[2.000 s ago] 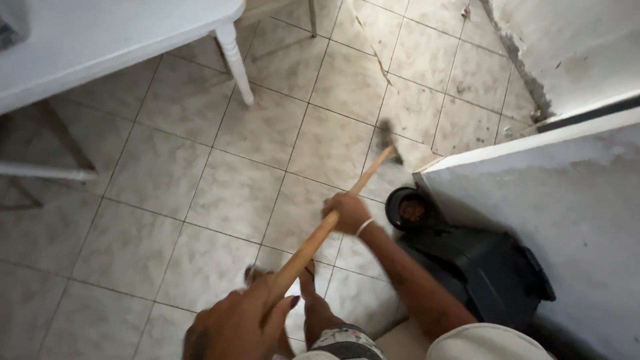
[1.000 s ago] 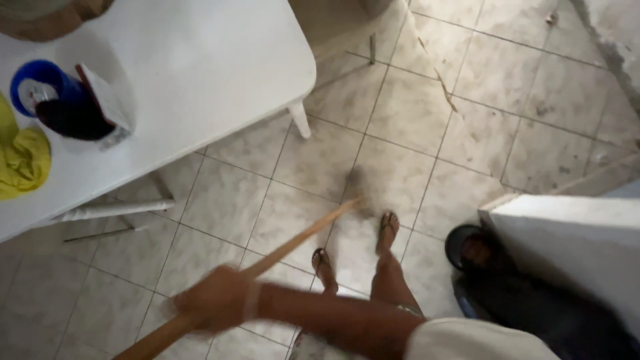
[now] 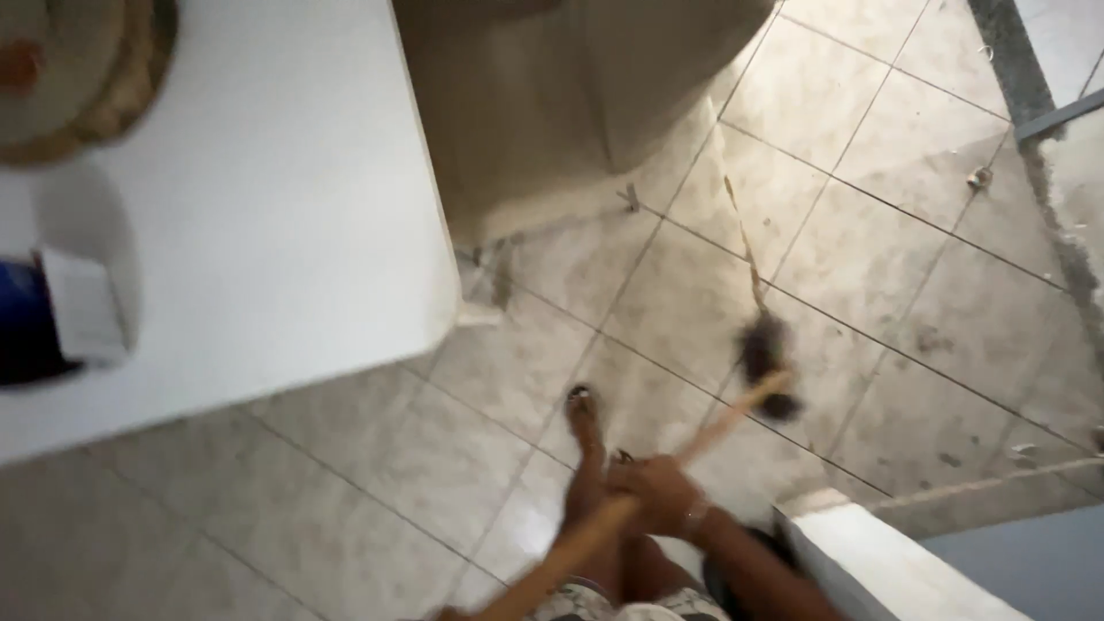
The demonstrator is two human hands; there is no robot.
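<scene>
My right hand (image 3: 660,496) is closed around the middle of a wooden broom handle (image 3: 578,552). The handle slants from the bottom edge up to the right, ending at a dark, blurred broom head (image 3: 768,366) on the tiled floor (image 3: 862,362). Of my left hand (image 3: 453,614) only a small part shows at the bottom edge, at the handle's lower end; its fingers are out of view. My bare legs and a foot in a sandal (image 3: 582,405) are left of the broom head.
A white table (image 3: 293,216) fills the upper left, bearing a round tray or basket (image 3: 142,95) and a blue and black item (image 3: 26,319). A low white wall (image 3: 880,561) stands lower right, a dark container (image 3: 733,578) beside it. Small debris (image 3: 979,178) lies on the floor upper right.
The broom head has moved from near my feet to the right of them. My left hand was on the handle two seconds ago. The view has shifted, showing more of the table.
</scene>
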